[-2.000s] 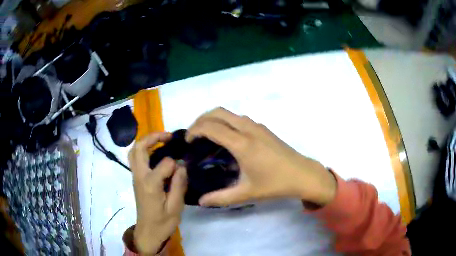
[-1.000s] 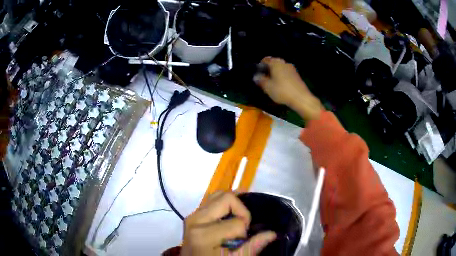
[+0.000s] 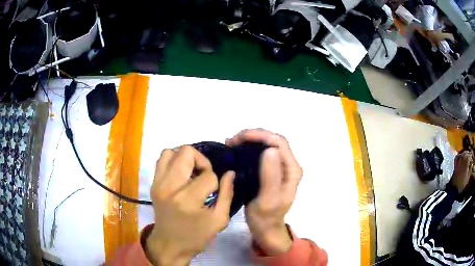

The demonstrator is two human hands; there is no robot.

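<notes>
A black rounded housing point(image 3: 229, 162) is held between both hands above the white mat, left of its middle. My left hand point(image 3: 190, 200) grips its left side, with a small shiny part showing at the fingers. My right hand point(image 3: 273, 182) wraps around its right side. The housing's far and lower parts are hidden by the fingers. A black tail cable point(image 3: 78, 158) runs from my left hand across the mat to a plug end at the upper left. A flat black cover point(image 3: 102, 104) lies left of the tape.
Orange tape strips point(image 3: 126, 135) cross the mat. A clear tray of silver-white pieces point(image 3: 18, 171) is at the left edge. White-shelled units point(image 3: 77, 39) stand at the upper left. White and black parts pile along the green surface point(image 3: 229, 65). A person's striped sleeve point(image 3: 432, 223) is at the right.
My right hand has come back from the green surface at the back and now holds the housing with my left. The white-rimmed round unit that was beside my left hand no longer shows. The view has shifted.
</notes>
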